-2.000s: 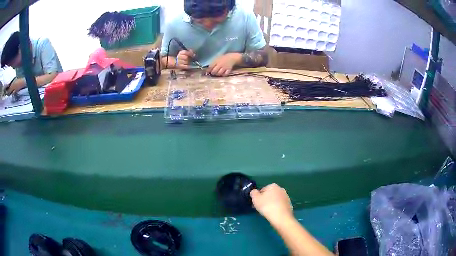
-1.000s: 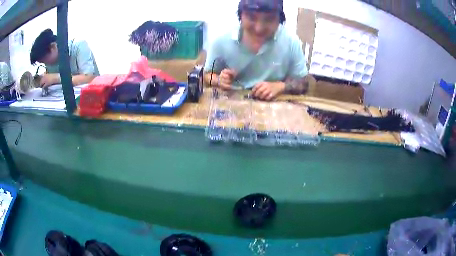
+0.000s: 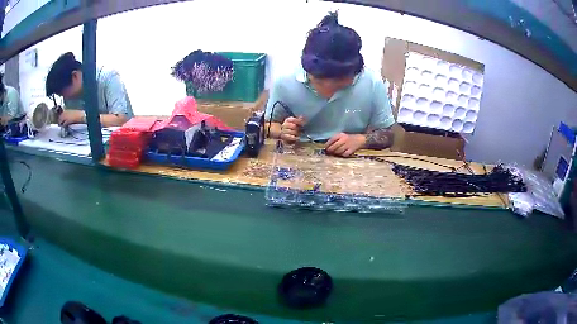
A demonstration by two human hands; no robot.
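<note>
A round glossy black housing (image 3: 305,286) lies open side up on the green conveyor belt, near its front edge. A second black housing (image 3: 233,319) shows only its top at the bottom edge of the picture. Black domed housings (image 3: 82,314) sit at the bottom left, cut off by the edge. Neither my left hand nor my right hand is in the picture.
The green belt (image 3: 190,234) crosses the view. A crumpled clear bag (image 3: 538,310) is at the bottom right, a blue tray of white pieces (image 3: 9,269) at the left. Across the belt are a person, a compartment tray (image 3: 335,201), red bags (image 3: 130,147) and black cables (image 3: 459,180).
My right hand, at the belt housing two seconds ago, has left the view. The view has tilted up and turned left. The person opposite looked up and now looks down again.
</note>
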